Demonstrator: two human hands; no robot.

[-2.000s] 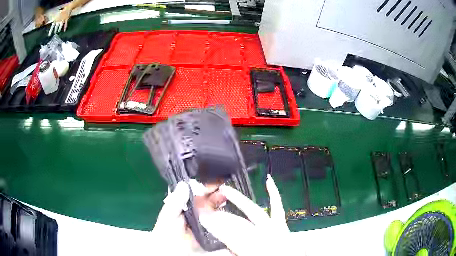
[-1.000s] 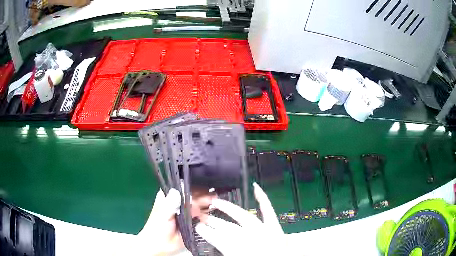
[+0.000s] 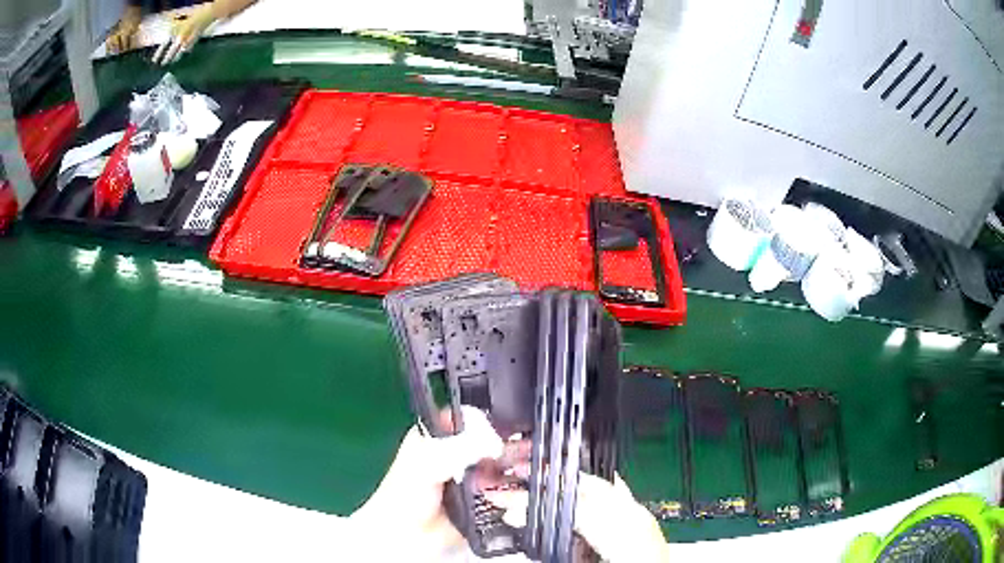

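Observation:
Several black phone middle frames (image 3: 484, 341) are held up as a fanned stack at the lower centre. My left hand (image 3: 429, 473), with white coverings on its fingers, grips the stack's lower left side. My right hand (image 3: 617, 522) holds several frames (image 3: 564, 407) turned edge-on at the right of the stack; its fingers are partly hidden behind them. More frames (image 3: 716, 440) lie in a row on the green surface (image 3: 275, 374), to the right of the hands, with gold spots at their lower ends.
A red plastic tray (image 3: 495, 247) behind the stack holds a few frames. A black side tray (image 3: 66, 209) holds a small bottle (image 3: 149, 165). White rolls (image 3: 787, 247) sit beside a grey machine (image 3: 705, 110). A green fan (image 3: 930, 539) and black blister tray (image 3: 66, 484) stand near. A person's hands show at upper left.
The fanned stack has been split, with some frames now turned edge-on in my right hand. The laid row has shifted relative to the tray. The view has turned, and the person's hands show again.

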